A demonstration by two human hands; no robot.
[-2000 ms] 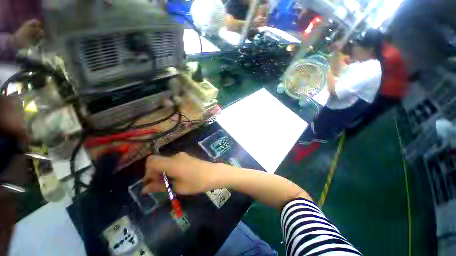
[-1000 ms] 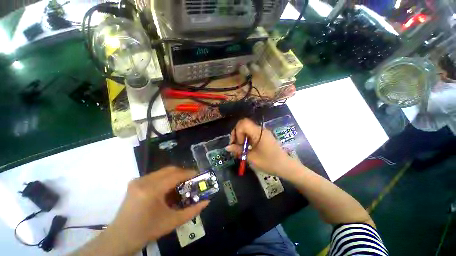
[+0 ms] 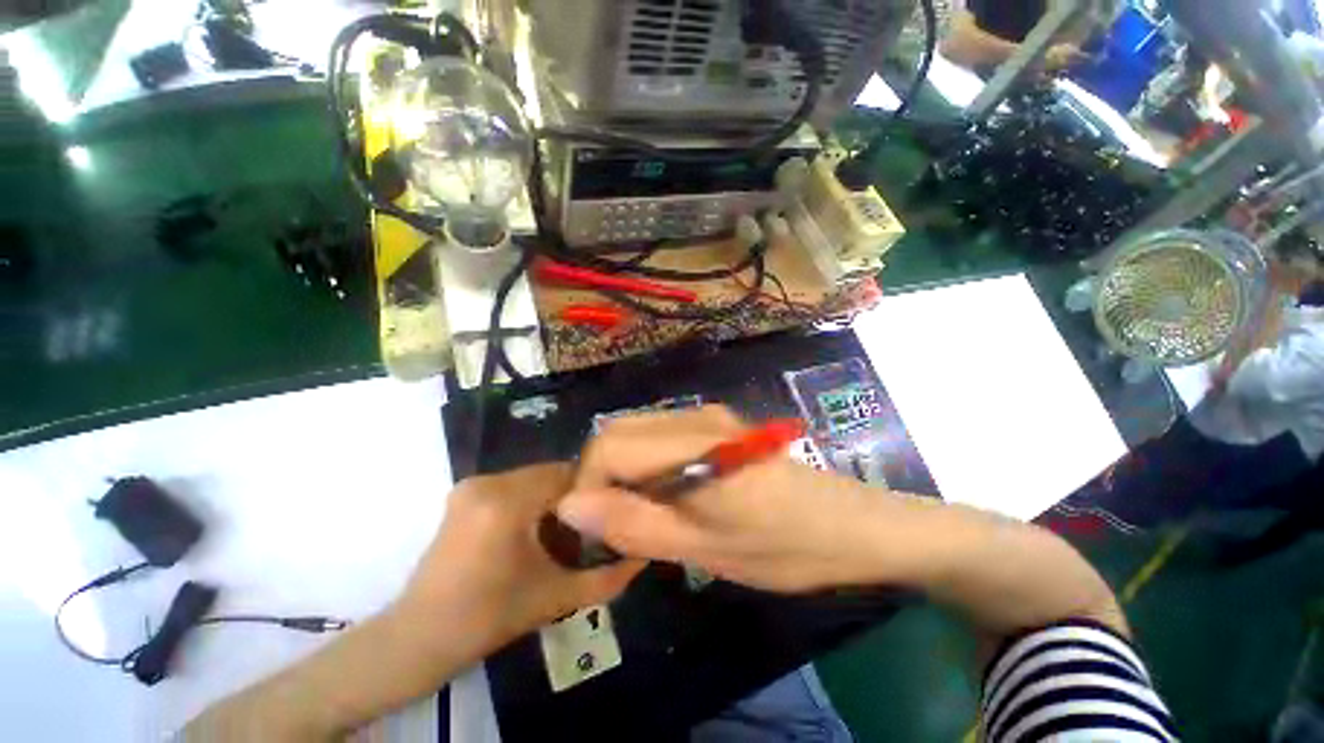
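Observation:
My left hand [image 3: 508, 559] is over the black test panel [image 3: 726, 661], its fingers curled around a small dark object, mostly hidden; the circuit board's parts do not show. My right hand [image 3: 712, 508] meets it and holds a red-ended probe or pen [image 3: 748, 450], its red end pointing up to the right. The tip is hidden between the hands. A black power adapter [image 3: 150, 520] with its thin cable lies on the white sheet [image 3: 312, 450] at the left.
A bench meter [image 3: 668, 189] with lit digits stands under a large vented box [image 3: 697, 58]. Left of it is a clear bulb [image 3: 472, 160]. Red clips [image 3: 617, 280] lie on the shelf. A white sheet [image 3: 995, 392] and a round fan [image 3: 1173, 298] are at the right, near a person [image 3: 1278, 378].
My right hand has moved left and down onto my left hand, and the probe's red end now points up. The circuit board seen in my left hand is now hidden.

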